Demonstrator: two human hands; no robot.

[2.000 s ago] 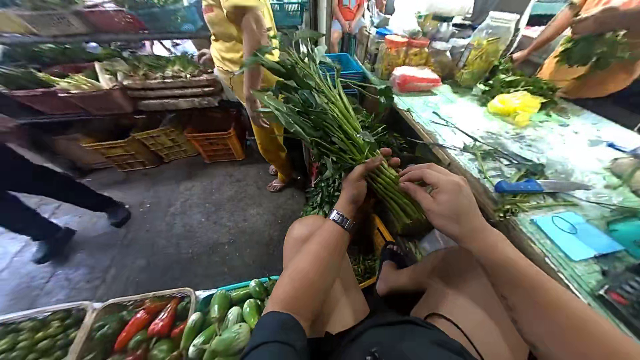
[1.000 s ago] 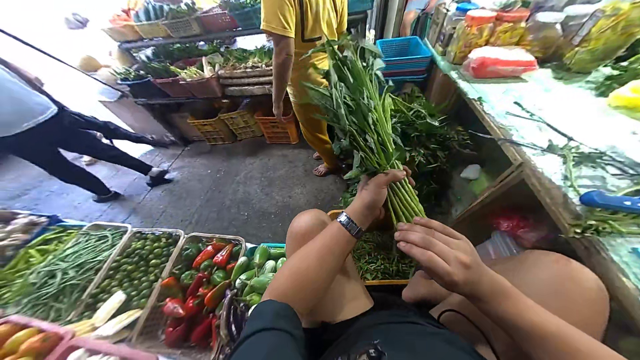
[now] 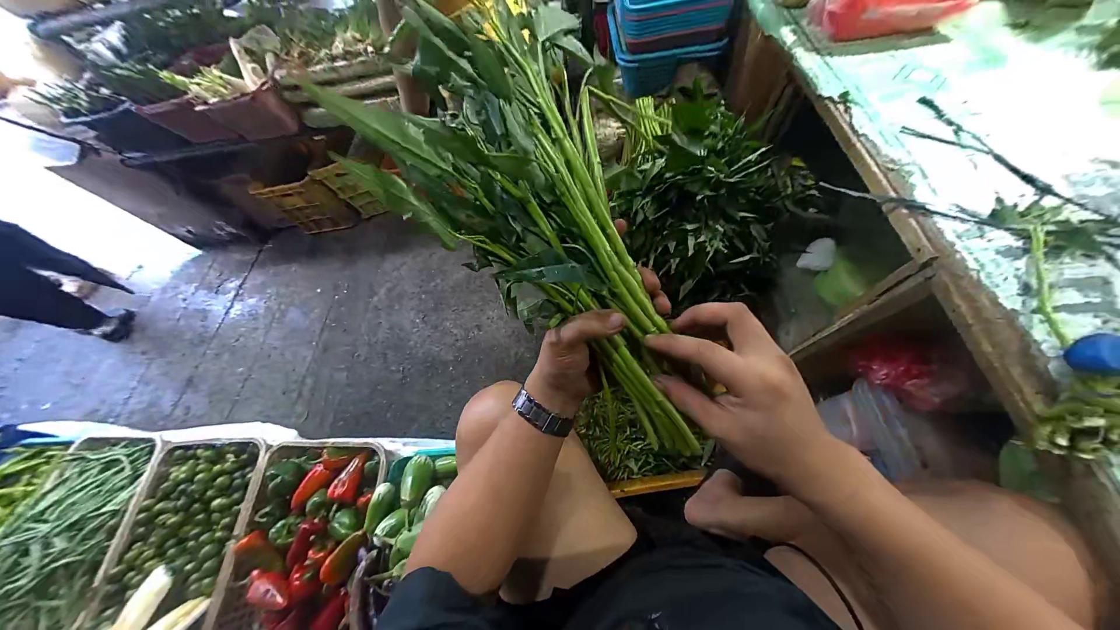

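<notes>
A bunch of leafy greens with long green stems leans up and to the left, leaves at the top and cut stem ends low down. My left hand, below a metal watch, is closed around the stems. On the right side of the same stems, the thumb and fingertips of my right hand touch them near the lower part. Under the stem ends lies a yellow-edged crate holding small green leaves. Beyond the bunch, darker leafy greens are heaped.
A worn table with sprigs and a blue handle stands at right, above a wooden shelf. Baskets of red and green peppers, small green fruits and long beans line the lower left. A person's legs are at far left.
My right hand has moved up from near the stem ends to the stems beside my left hand. The person at far left has moved farther left in view. The view has shifted closer over the bunch.
</notes>
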